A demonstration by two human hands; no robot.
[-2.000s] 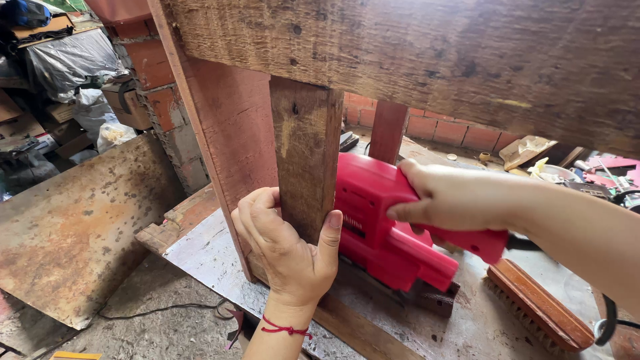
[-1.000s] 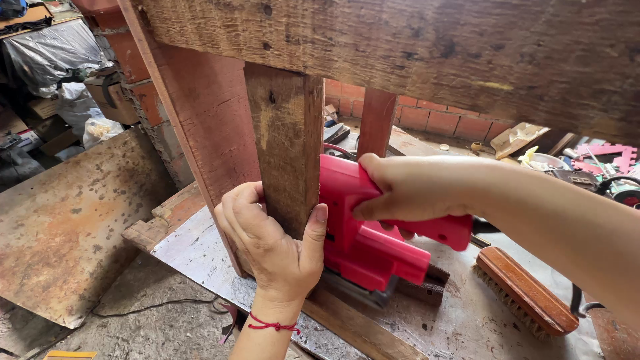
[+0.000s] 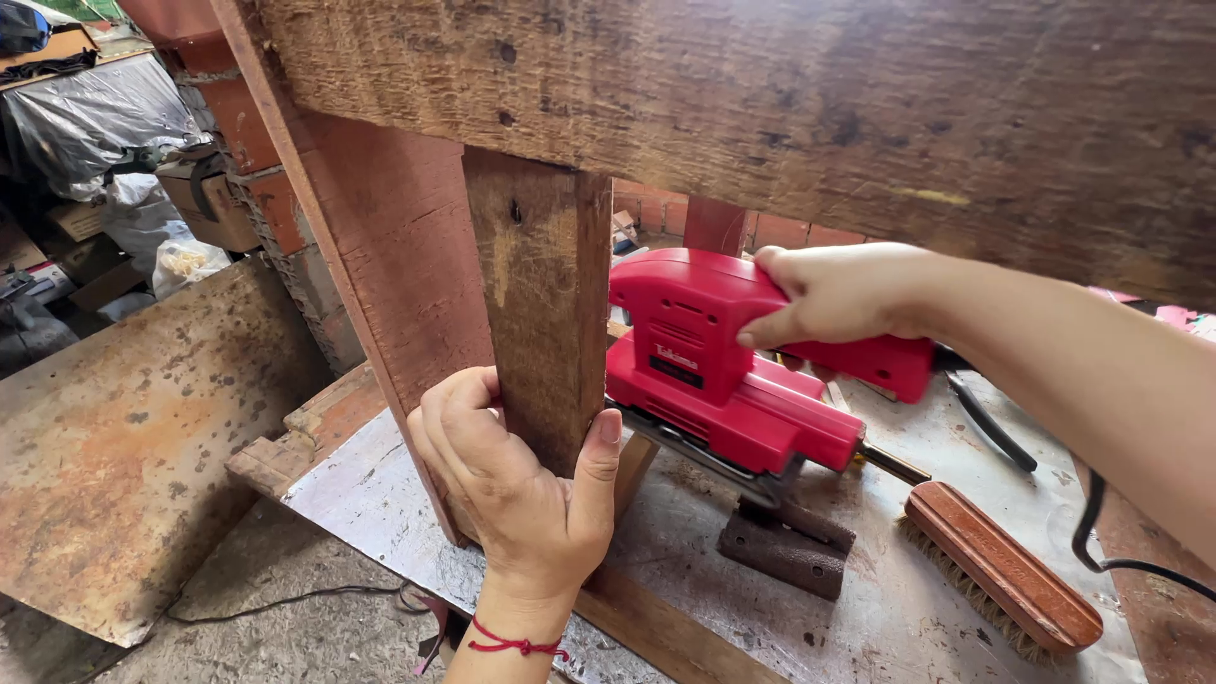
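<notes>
My left hand (image 3: 532, 484), with a red string at the wrist, grips the lower part of an upright wooden post (image 3: 541, 304), its thumb on the right edge. My right hand (image 3: 845, 294) holds a red electric sheet sander (image 3: 703, 351) by its rear handle. The sander's front end is behind the post, so contact there cannot be told. A wide rough board (image 3: 722, 114) crosses above both hands and joins a reddish side panel (image 3: 380, 266). Below the sander a rusty metal piece (image 3: 788, 551) lies on the metal-topped table (image 3: 893, 589).
A wooden-backed brush (image 3: 1007, 570) lies at the right, near a black power cord (image 3: 1088, 522). Black-handled pliers or a similar tool (image 3: 988, 423) lie behind it. Left are a stained sheet (image 3: 161, 427), a brick pillar (image 3: 247, 142) and cardboard boxes (image 3: 214, 199).
The sander in my right hand has moved up and away from the rusty metal piece, which now shows more fully. My left hand still grips the post.
</notes>
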